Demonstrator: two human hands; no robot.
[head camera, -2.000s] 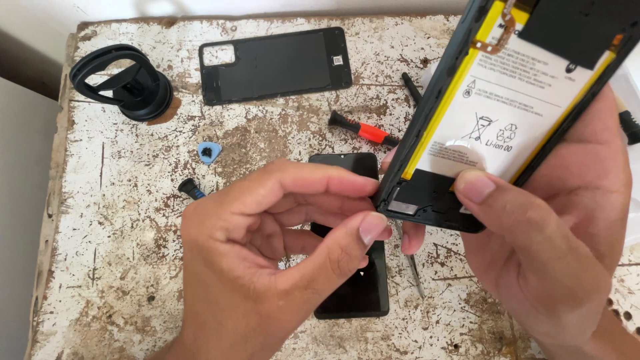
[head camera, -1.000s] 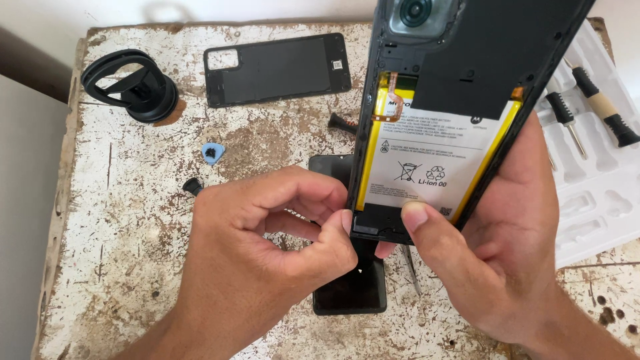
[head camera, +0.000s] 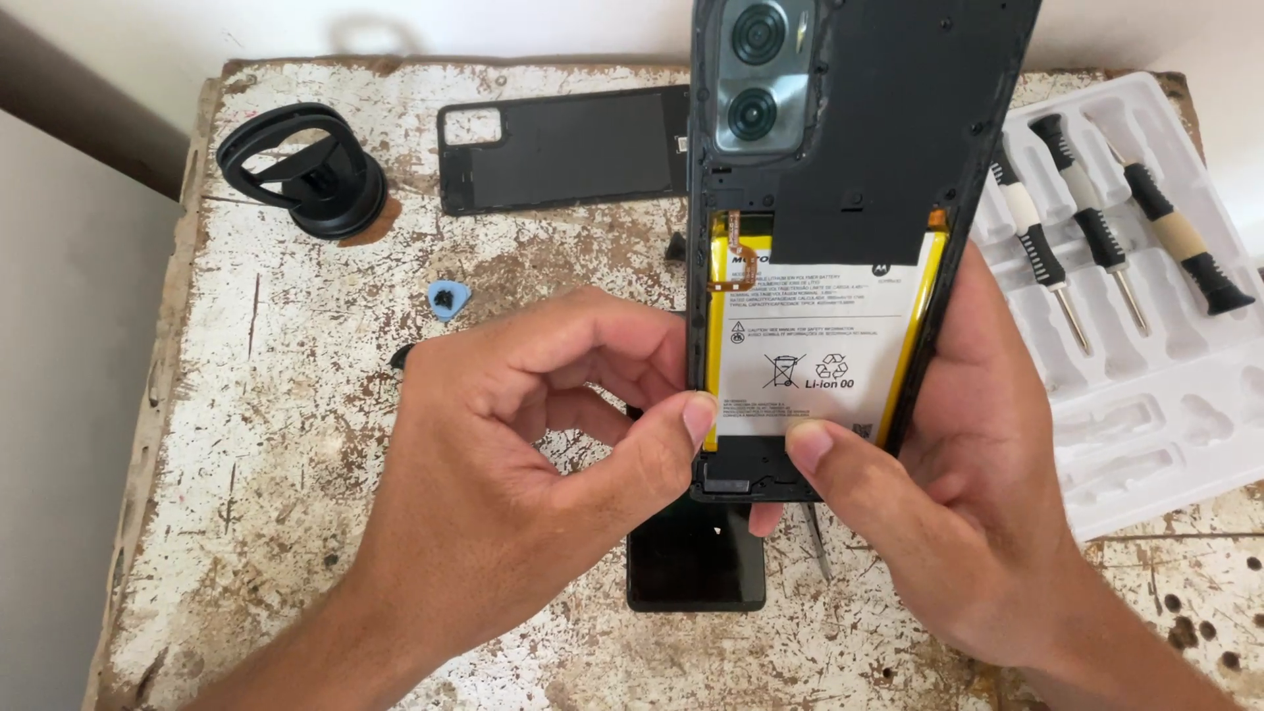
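A smartphone with its back cover off (head camera: 879, 138) is held up, its camera module (head camera: 755, 79) at the top and its white and yellow battery (head camera: 810, 346) exposed. My right hand (head camera: 948, 494) grips it from the right and below, thumb on the battery's lower edge. My left hand (head camera: 573, 454) pinches the phone's lower left edge with thumb and fingers. Beneath the phone, a second dark phone or screen (head camera: 696, 568) lies on the worn table (head camera: 257, 573), partly hidden. A thin metal tool (head camera: 819, 543) shows beside it.
A black suction cup (head camera: 321, 178) stands at the back left. Right of it lies a detached back cover (head camera: 583, 148). A blue pick (head camera: 449, 299) with dark bits is nearer. At right, a white plastic tray (head camera: 1136, 395) holds several screwdrivers (head camera: 1106, 237).
The held phone has turned from a slant to nearly upright, and its camera module has come into view. My left hand has moved up slightly along its left edge. The view has shifted.
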